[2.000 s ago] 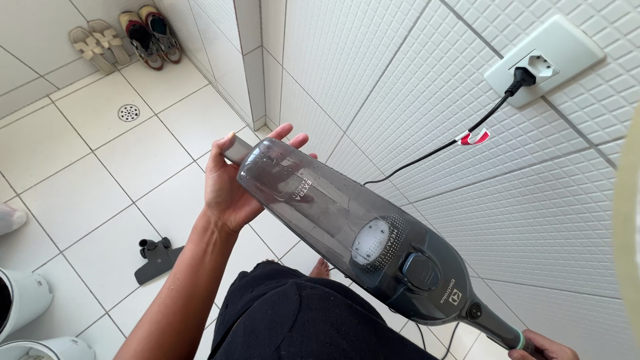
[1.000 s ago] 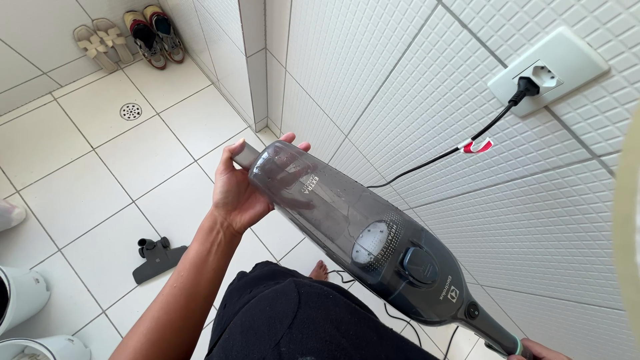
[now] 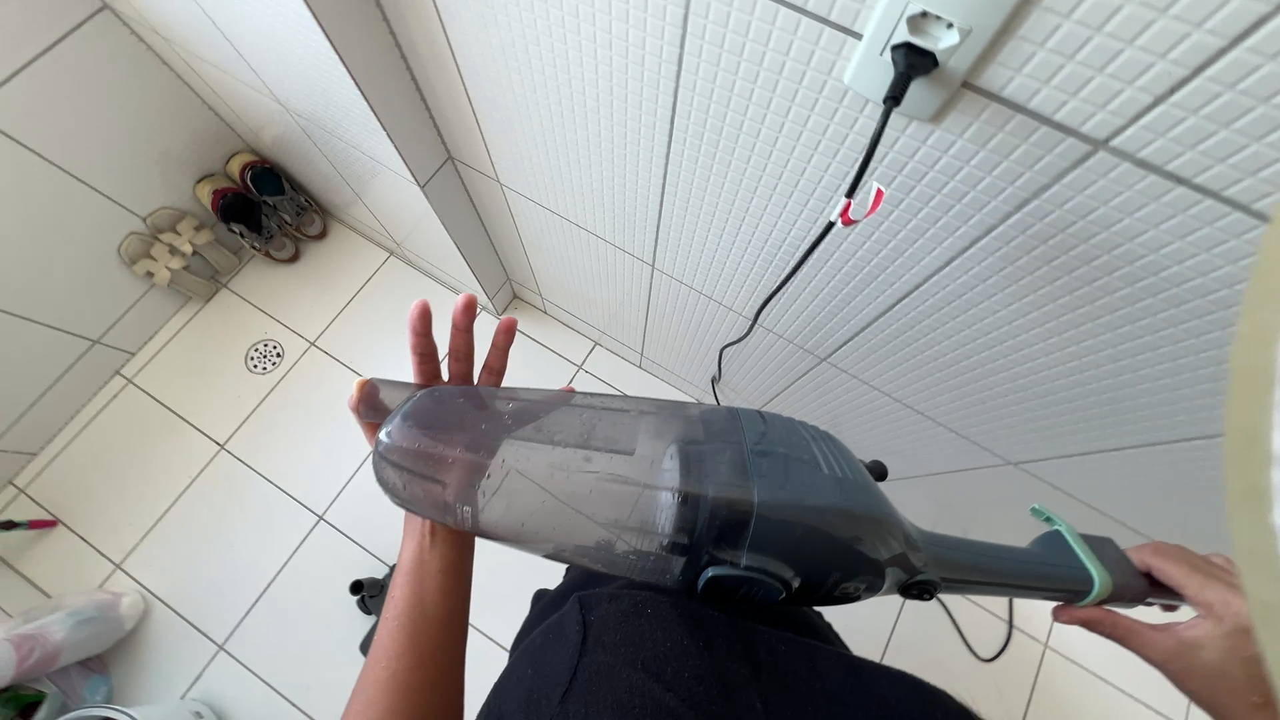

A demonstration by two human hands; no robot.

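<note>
A handheld stick vacuum cleaner (image 3: 640, 490) with a clear dust container and a dark grey motor body lies nearly level across my view. Its nozzle end rests on my left hand (image 3: 450, 360), whose thumb is at the nozzle and whose fingers stick up behind it, spread apart. Droplets or specks show on the clear container. At the right, my right hand (image 3: 1190, 600) grips the end of the handle, by a light green clip (image 3: 1075, 550). The black power cord's plug (image 3: 912, 62) sits in a wall socket (image 3: 935, 32); part of the cord is hidden behind the vacuum.
A black floor nozzle (image 3: 372, 595) lies on the tiled floor, partly behind my left forearm. Sandals (image 3: 175, 250) and sneakers (image 3: 262, 205) stand by the far wall, near a round floor drain (image 3: 264, 356). Plastic bags (image 3: 75, 635) are at lower left. A textured tile wall rises ahead.
The vacuum has turned from a slant to nearly level and rolled, so its front button now faces down toward my lap. The fingers of my left hand have straightened. The view has shifted.
</note>
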